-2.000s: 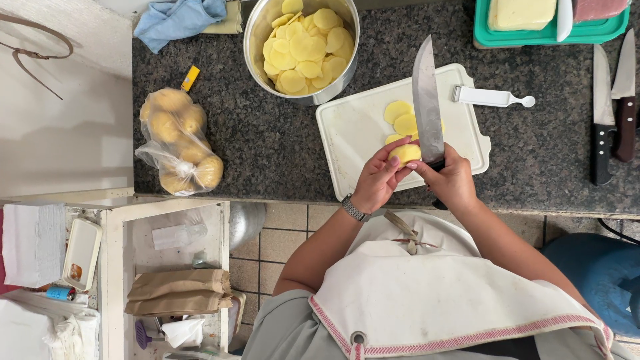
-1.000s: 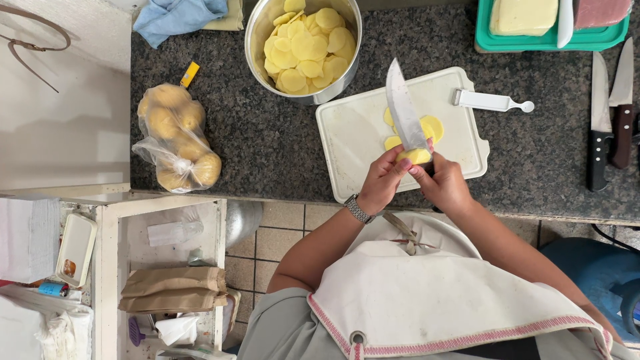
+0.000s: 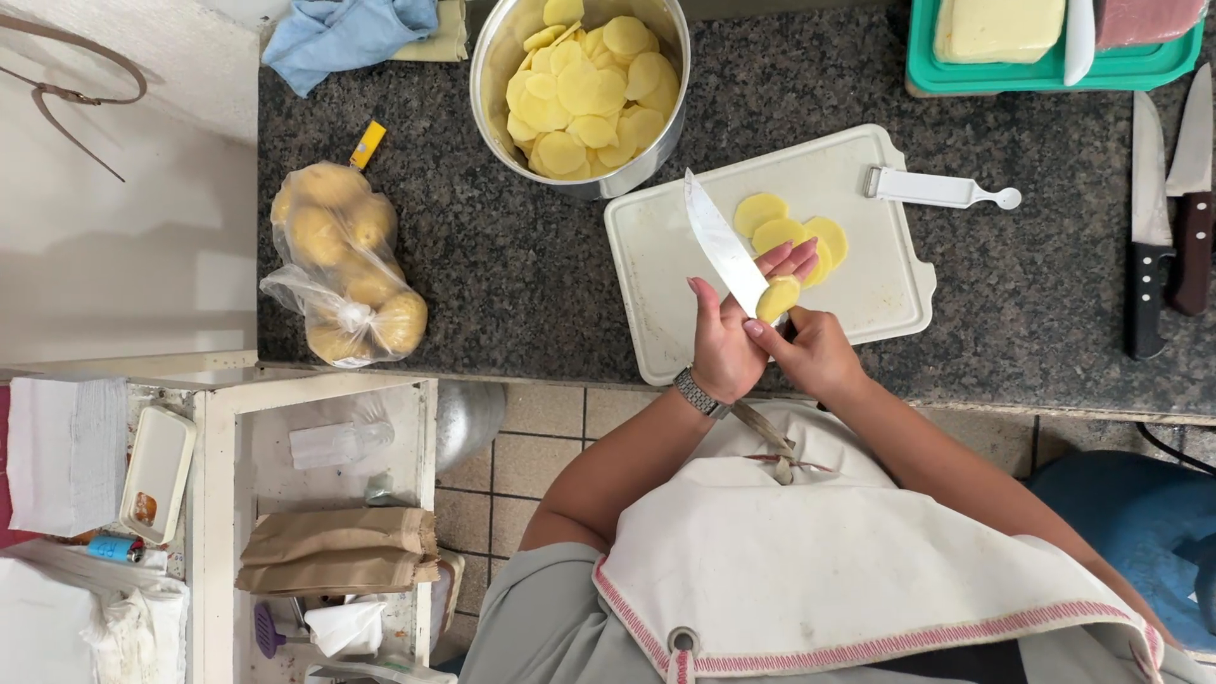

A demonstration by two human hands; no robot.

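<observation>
My left hand (image 3: 730, 332) lies palm up over the near edge of the white cutting board (image 3: 665, 256), fingers spread beneath the knife. My right hand (image 3: 815, 353) grips the handle of a large kitchen knife (image 3: 719, 237), whose blade points away to the upper left. A yellow potato piece (image 3: 779, 296) rests at the blade's base, over my left fingers; whether those fingers grip it is unclear. Several round potato slices (image 3: 779, 234) overlap on the board beyond my hands. Behind the board, a metal pot (image 3: 665, 157) holds many more potato slices (image 3: 584, 90).
A white-handled peeler (image 3: 936, 188) overlaps the board's right edge. Bagged potatoes (image 3: 351, 252) and a yellow object (image 3: 368, 144) lie left. Two knives (image 3: 1147, 275) and a green lid (image 3: 1140, 71) bearing food blocks are at right. An open drawer (image 3: 427, 475) juts out below the counter.
My left fingers have opened out from around the potato piece. The knife blade has swung toward the upper left and lies lower, uncovering more of the slices on the board.
</observation>
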